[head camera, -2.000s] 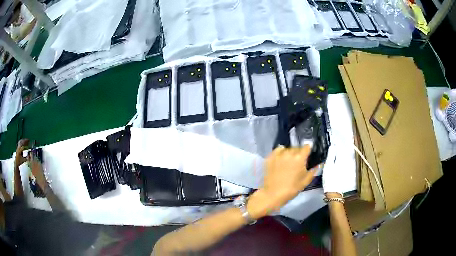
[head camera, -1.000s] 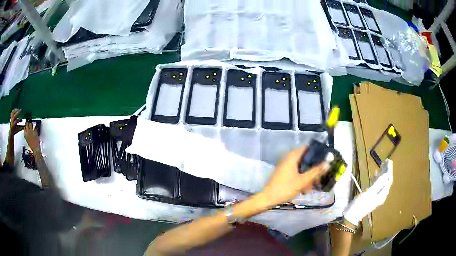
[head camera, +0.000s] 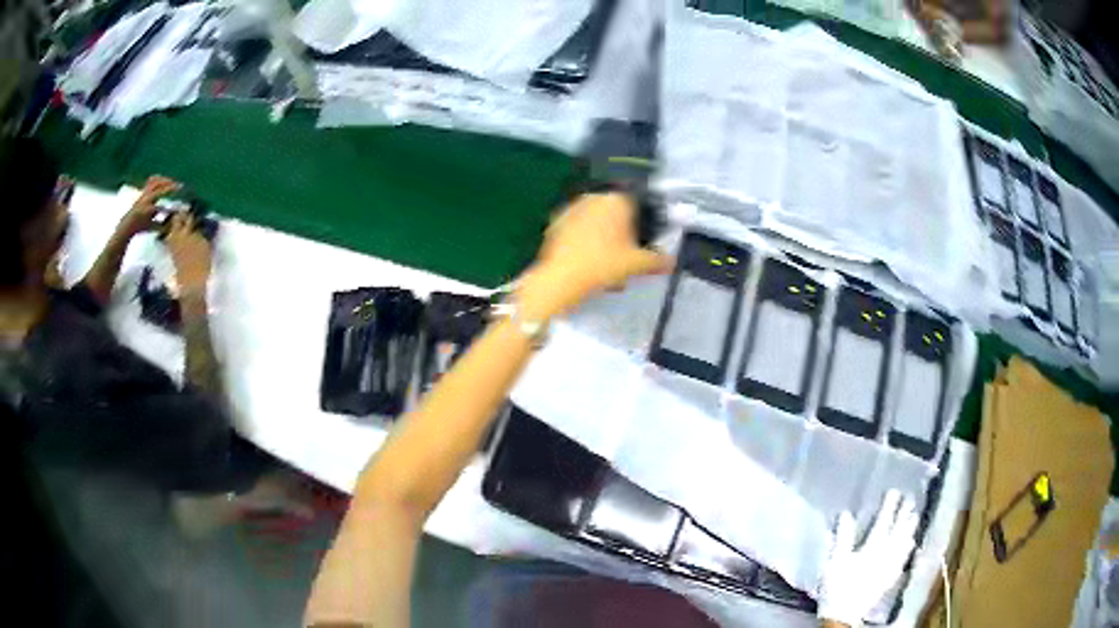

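Note:
My bare left hand point(head camera: 595, 252) is closed on a blurred black housing point(head camera: 620, 160) at the tray's left end; whether it is one or more is unclear. Four black housings with yellow spots lie in a row on the white-sheeted tray point(head camera: 509, 472); one is this housing point(head camera: 782, 337). My gloved right hand point(head camera: 869, 550) has its fingers spread, empty, over the tray's right front. A wrinkled white sheet point(head camera: 687, 460) partly covers the front black pockets.
Fanned black housings point(head camera: 368, 350) stand left of the tray. Cardboard point(head camera: 1043, 491) with one housing point(head camera: 1025, 515) lies at right. Sheet-covered stacks point(head camera: 798, 135) are behind, with more housings point(head camera: 1025, 233) far right. A seated worker point(head camera: 111, 393) is at left.
The view has swung left. My left hand has moved from the tray's right front to its back left. Four housings show in the row, not five. My right hand has moved from the cardboard to over the tray.

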